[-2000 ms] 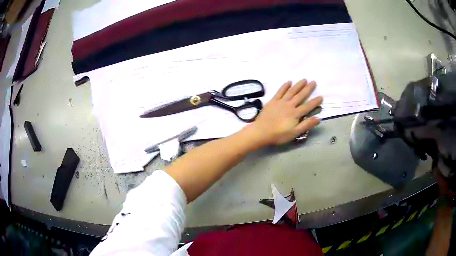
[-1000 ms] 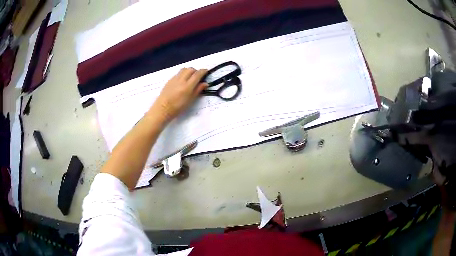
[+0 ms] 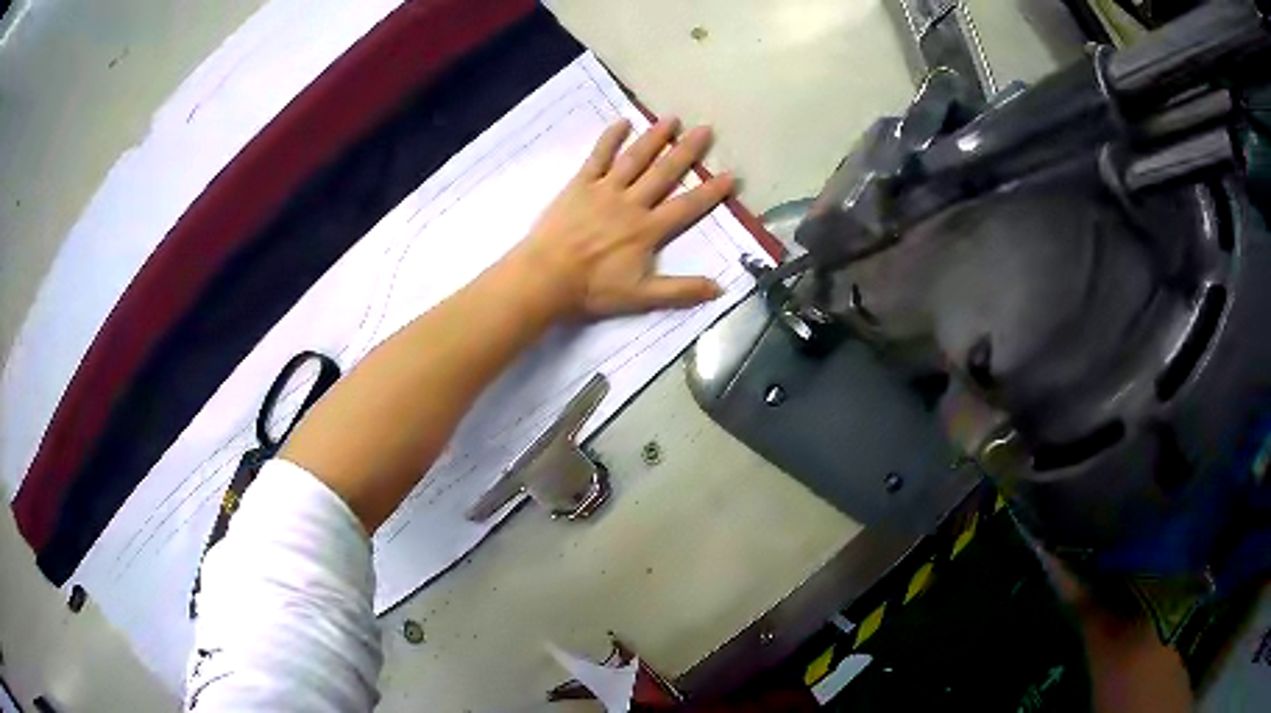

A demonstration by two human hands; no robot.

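My left hand (image 3: 611,234) lies flat with fingers spread on the white paper marker (image 3: 432,307), near the right end of the striped fabric lay (image 3: 265,223). It holds nothing. The grey straight knife cutting machine (image 3: 1045,279) stands at the right, its base plate (image 3: 822,404) at the lay's corner. My right forearm shows below the machine; the hand is mostly hidden behind the housing, so its grip cannot be seen. A silver clamp (image 3: 558,467) grips the lay's near edge. Black-handled shears (image 3: 300,397) lie on the paper, partly hidden by my left arm.
White and dark red offcuts (image 3: 613,678) lie at the table's near edge. The metal-trimmed table edge (image 3: 767,634) curves below the base plate. Yellow-black floor tape (image 3: 892,599) shows beyond it. A small dark piece (image 3: 77,598) lies by the lay's left corner.
My left hand has let go of the shears and moved right to the lay's end, fingers spread. The shears lie further left on the lay. The view has turned towards the machine.
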